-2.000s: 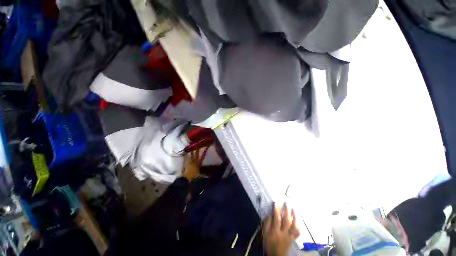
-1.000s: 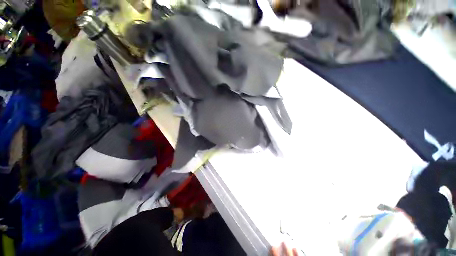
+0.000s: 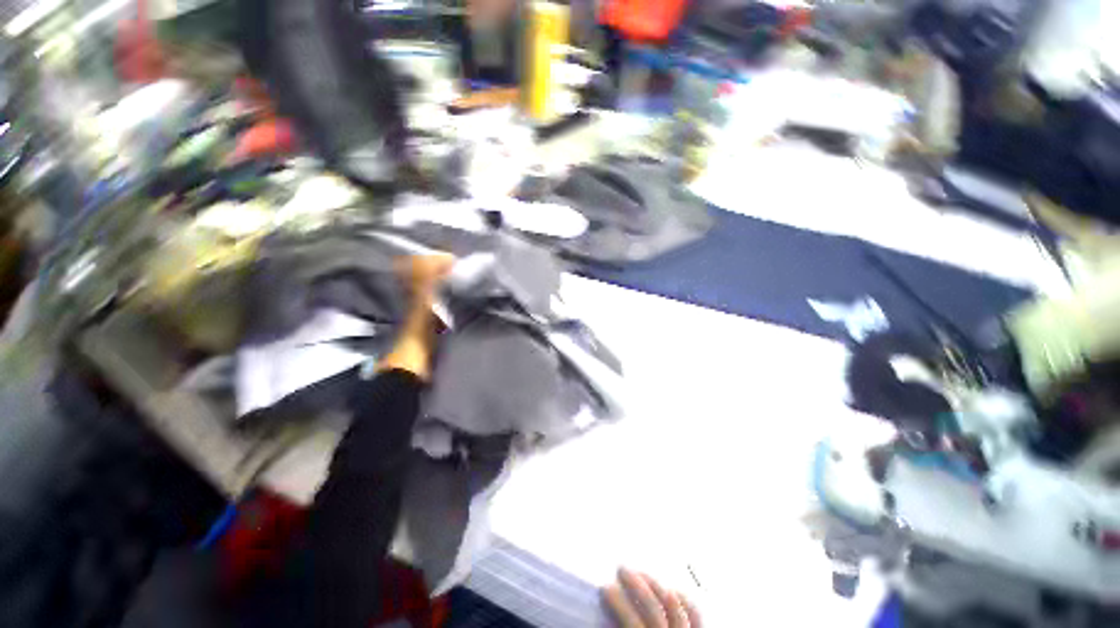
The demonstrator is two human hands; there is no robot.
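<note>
A loose heap of grey cut panels (image 3: 491, 374), some showing a paler reverse, lies on the left part of the white table (image 3: 700, 417). My left hand (image 3: 420, 313), in a black sleeve, reaches across the heap and touches the cloth. The hand is blurred, and whether its fingers grip a piece cannot be seen. My right hand (image 3: 651, 601) rests at the table's front edge, partly cut off by the bottom of the picture, fingers slightly apart with no item visible in it. The white sewing machine (image 3: 983, 503) stands at the right.
Navy fabric (image 3: 786, 270) lies behind the white table. Another grey cloth pile (image 3: 626, 209) sits behind the heap. Something red (image 3: 264, 540) is below the table's left edge. A bright blue item (image 3: 887, 607) is beside the machine. The background is blurred.
The view has swung up and left. My left hand, earlier low by the pale pieces below the table and then barely visible, is now over the grey heap. My right hand stays at the table edge.
</note>
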